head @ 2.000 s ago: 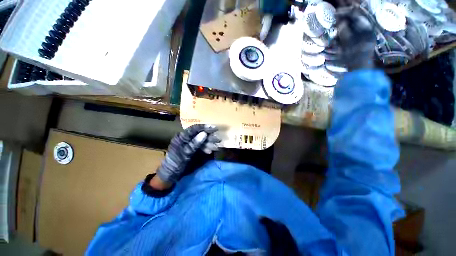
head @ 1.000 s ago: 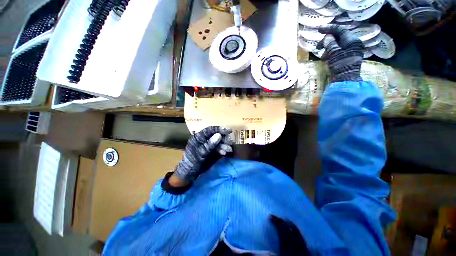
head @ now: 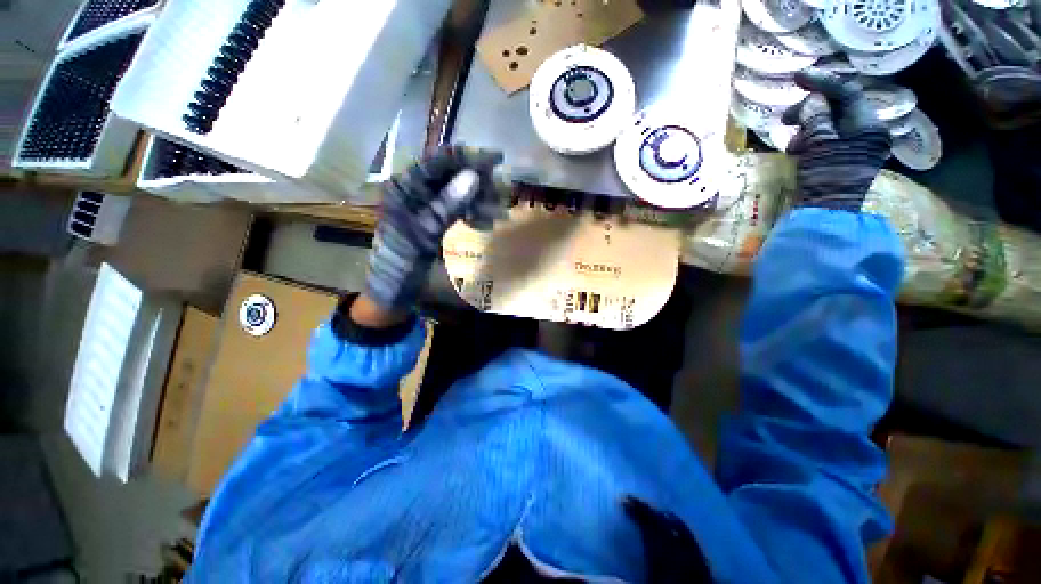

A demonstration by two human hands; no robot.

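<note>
My left hand [head: 432, 226], in a grey mottled glove, is raised at the front left edge of the silver machine base [head: 485, 126]. Its fingers are curled and blurred, and I see nothing in them. My right hand [head: 842, 143], also gloved, lies on the heap of white perforated disc housings [head: 879, 21], its fingers bent over them. Whether it grips one is hidden. A white disc unit with a black ring and grey hub [head: 582, 98] sits on the machine. A second disc unit with a pale hub [head: 667, 160] lies beside it at the front edge.
White parts trays [head: 268, 108] with dark rows stand at left. A cardboard flap [head: 571, 268] sticks out below the machine. Holed cardboard [head: 519, 46] lies on top. A plastic-wrapped roll [head: 947, 240] runs along the right front edge. A carton [head: 245, 376] at low left bears a disc unit [head: 257, 315].
My left hand has moved up from the cardboard flap's lower edge to the machine's front left edge. My right hand has come from farther back to the near part of the disc heap. The view has shifted.
</note>
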